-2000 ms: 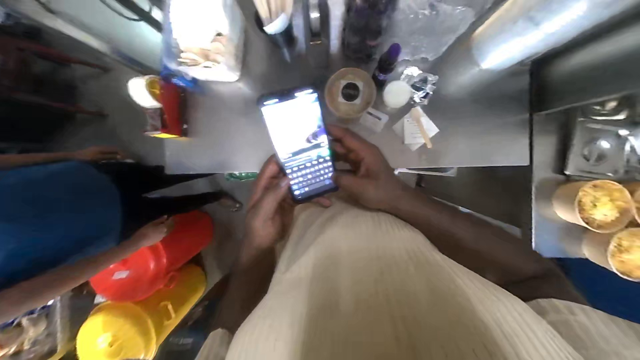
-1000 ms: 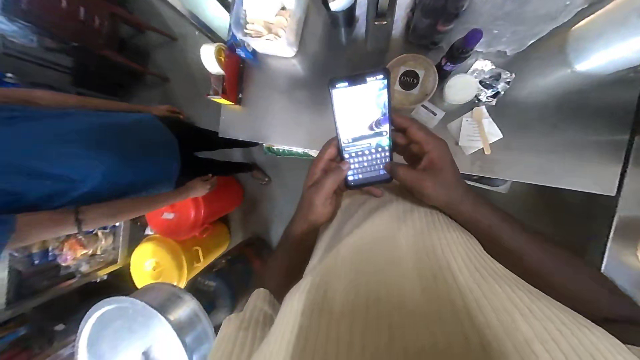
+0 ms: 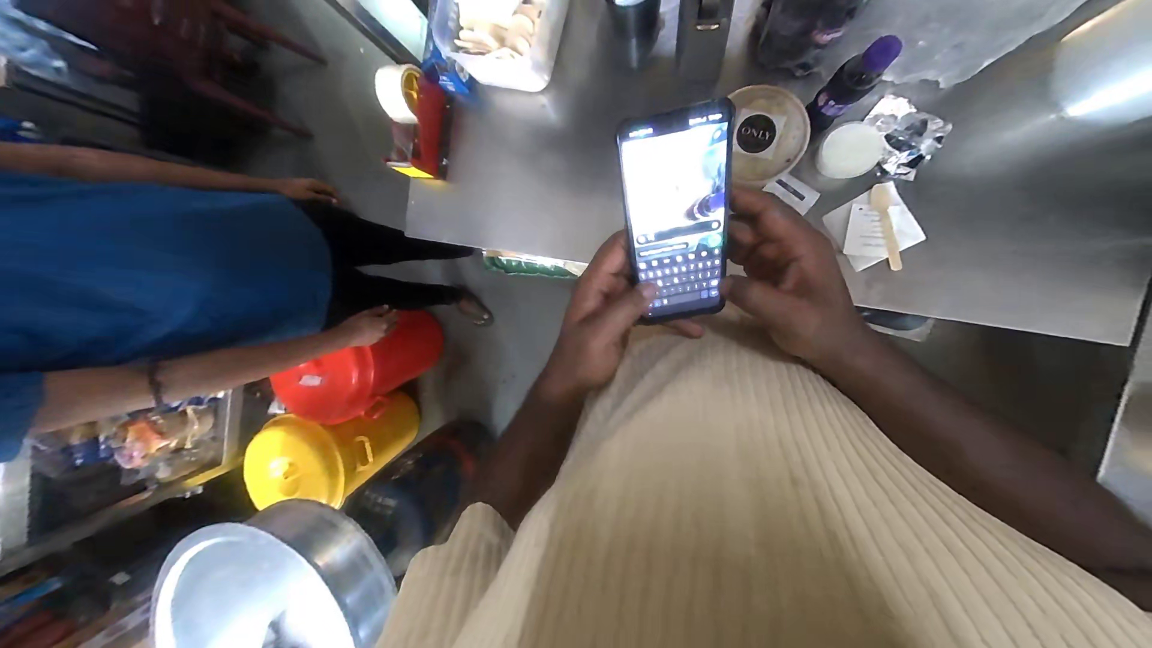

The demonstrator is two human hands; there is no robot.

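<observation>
A smartphone with a lit screen and an on-screen keyboard is held upright between both hands, over the near edge of a steel table. My left hand grips its lower left side, the thumb at the keyboard. On the lower right side, my right hand holds the phone with its thumb by the keys. Just behind the phone lies a round lid with a dark round label. Beside it are a purple-capped bottle, a white round lid, crumpled foil and a wooden spoon on paper slips.
A person in a blue top stands at the left. Near them are a red bin, a yellow bin and a large metal pot. A tape dispenser and a plastic tub of wooden pieces sit on the table's left part.
The view has swung left, bringing the person, the bins and the metal pot further in. Both hands still hold the phone.
</observation>
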